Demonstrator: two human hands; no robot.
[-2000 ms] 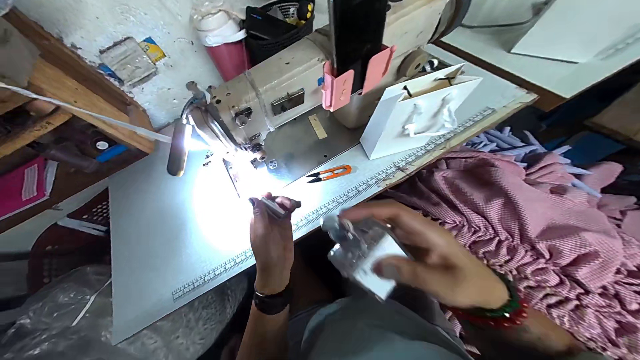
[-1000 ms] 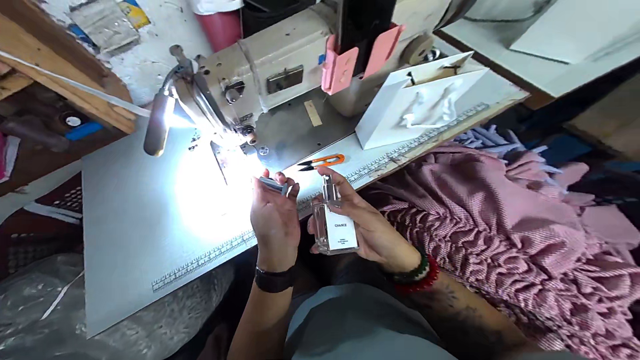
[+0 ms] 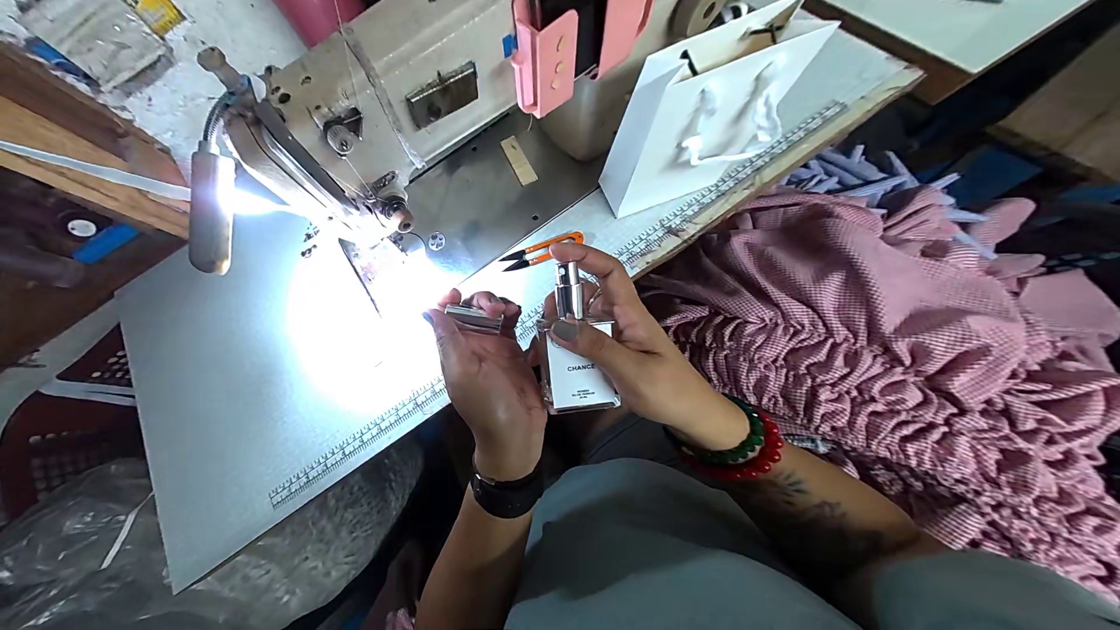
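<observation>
My right hand (image 3: 626,337) grips a clear glass perfume bottle (image 3: 579,372) with a white label bearing writing. The bottle stands roughly upright, its silver spray nozzle (image 3: 569,290) uncovered, with my index finger on top of the nozzle and my thumb across the front. Just left of it, my left hand (image 3: 494,376) is turned palm up and holds a silver cap (image 3: 473,318) in its fingers. Orange-handled thread snips (image 3: 544,251) lie on the table behind the bottle. A white paper bag (image 3: 691,122) with ribbon handles stands beyond my right hand.
An industrial sewing machine (image 3: 385,79) stands at the back, a lit lamp (image 3: 213,210) at its left. A measuring tape strip (image 3: 359,442) runs along the edge of the table (image 3: 201,420). Pink gathered checked fabric (image 3: 875,332) is heaped at right. Clear plastic (image 3: 262,542) lies lower left.
Two seconds ago the bottle was tilted and blurred in my right hand; it is now upright beside my left hand. My right index finger has come onto the nozzle. The view has moved closer.
</observation>
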